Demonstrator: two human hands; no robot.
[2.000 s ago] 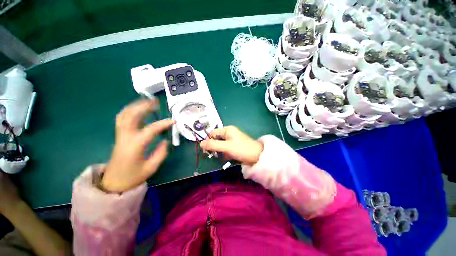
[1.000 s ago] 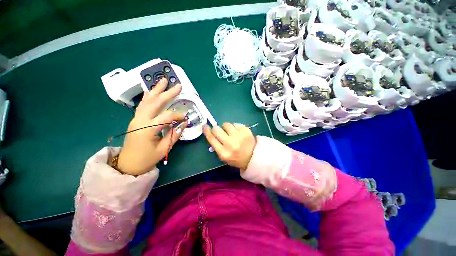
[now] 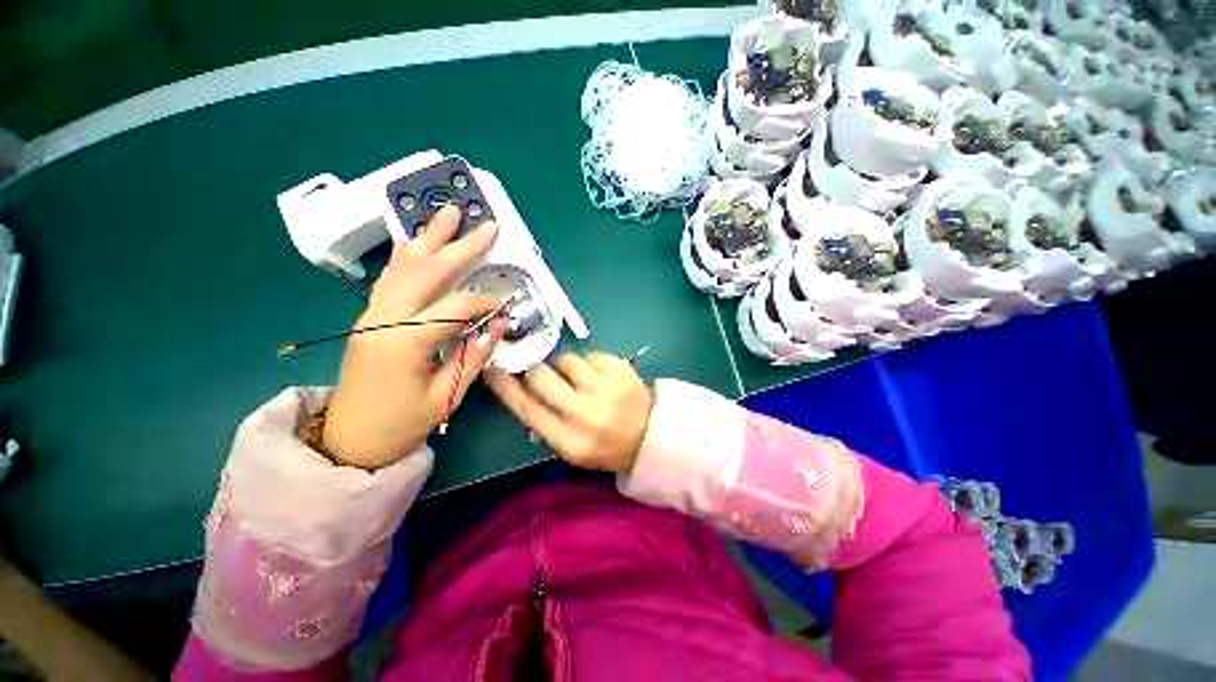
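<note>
A white camera body (image 3: 523, 237) lies on the green bench, its black lens panel (image 3: 415, 196) facing up and its round opening (image 3: 531, 327) towards me. My left hand (image 3: 407, 340) lies over the body, fingers on the panel and at the opening, with thin black and red connector wires (image 3: 387, 324) between its fingers. My right hand (image 3: 587, 406) is at the near edge of the opening, its fingertips together; a thin light wire end shows beyond it. What its fingertips pinch is hidden.
Stacked white housings with boards (image 3: 860, 253) fill the right side. A tangled white cord bundle (image 3: 647, 140) lies left of them. A blue bin (image 3: 1067, 426) below the bench edge holds grey rings (image 3: 1024, 544). Another person's forearm (image 3: 60, 626) shows at the lower left.
My left hand has moved onto the body and taken the black and red wires. My right hand has shifted slightly left and down along the opening since a second ago. The view has shifted.
</note>
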